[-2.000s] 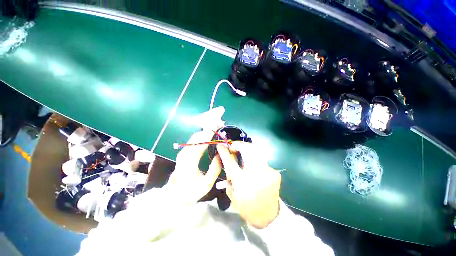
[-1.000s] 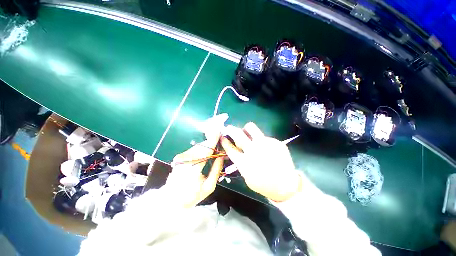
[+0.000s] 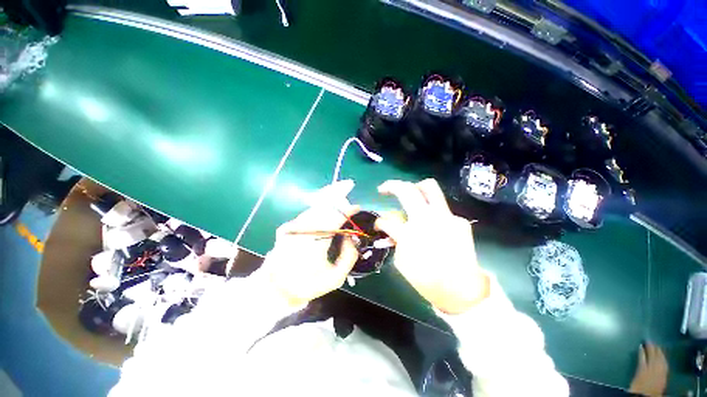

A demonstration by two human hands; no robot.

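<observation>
A camera housing with a round black cup (image 3: 372, 257) is held above the bench's near edge. My left hand (image 3: 304, 260) grips it from the left. Red, orange and yellow wires (image 3: 325, 233) run out of the cup and across my left fingers. A white pigtail cable (image 3: 341, 159) curls up from the housing to a plug end. My right hand (image 3: 434, 244) is at the cup's right side, thumb and fingertips at the wires and rim. A fine pale strand sticks out to its right. Whether the right fingertips pinch a wire or the strand is blurred.
Rows of black camera heads (image 3: 481, 177) stand at the back right. Clear cable ties (image 3: 558, 279) lie heaped on the green bench (image 3: 186, 132). A cardboard box (image 3: 66, 287) of white and black parts is at the lower left. Another person's hand (image 3: 650, 371) rests at the bench's right edge.
The cup, covered by my right hand a second ago, shows again. My right hand has shifted right, its fingers more spread. A white item and another person's hand have come into view at the edges.
</observation>
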